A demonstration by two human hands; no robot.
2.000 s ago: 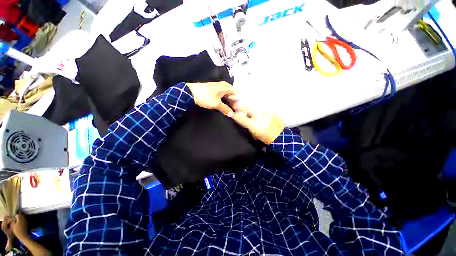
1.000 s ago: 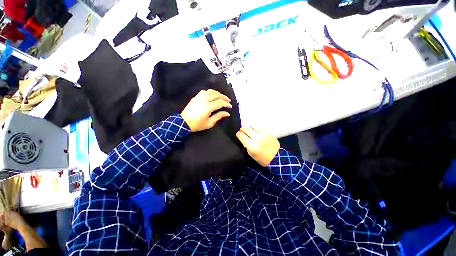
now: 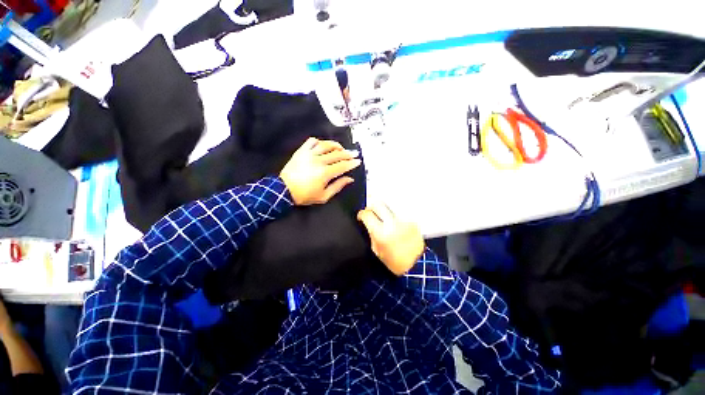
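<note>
A large black garment panel (image 3: 301, 243) lies over the front of the white machine table and hangs down towards my lap. Its right edge runs up to the presser foot (image 3: 366, 117) of the sewing machine. My left hand (image 3: 318, 171) lies flat on the panel just below the foot, fingers pointing right and slightly apart. My right hand (image 3: 393, 238) holds the panel's right edge near the table's front edge, with thumb and fingers closed on it. Whether the edge is folded under my fingers cannot be told.
Black thread snips (image 3: 474, 130) and scissors (image 3: 502, 141) with yellow and red loops lie right of the needle. A dark blue cord (image 3: 591, 193) hangs over the front edge. Black cut pieces (image 3: 157, 100) lie left. A grey vented machine (image 3: 35, 189) and another person's arm are far left.
Two seconds ago both hands were together at the panel's edge. They have since parted, with my left on the cloth and my right lower on the edge. The camera view has tilted.
</note>
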